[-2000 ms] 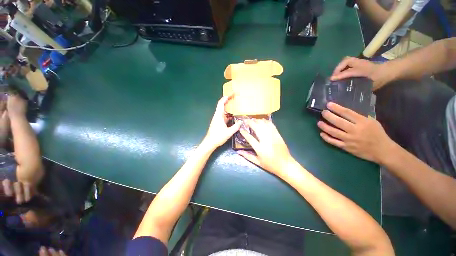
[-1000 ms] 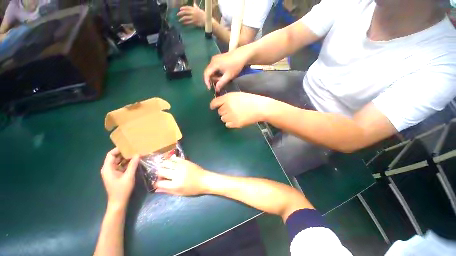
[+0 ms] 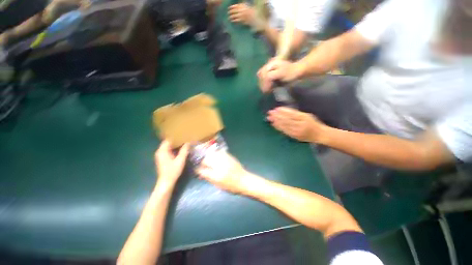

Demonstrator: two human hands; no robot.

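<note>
An open carton lies on the green table in front of me, blurred. Its tan lid (image 3: 189, 123) stands up at the far side of the box. Shiny clear bagged contents (image 3: 206, 149) with a bit of red show inside the box. My left hand (image 3: 172, 161) holds the left side of the carton, thumb near the base of the lid. My right hand (image 3: 223, 170) lies at the right and near side, its fingers on the bagged contents. The box walls are mostly hidden by my hands.
A brown wood-cased unit (image 3: 103, 54) stands at the far left. A black open box (image 3: 223, 58) lies at the far side of the green table (image 3: 103, 207). A person in white (image 3: 398, 77) sits at the right, hands on a dark carton (image 3: 281, 97). Another person's hand shows beyond.
The view swung right from two seconds ago, then slightly back left. My hands stay at the carton, with my right hand still over the bagged contents. The neighbour's hands have moved apart.
</note>
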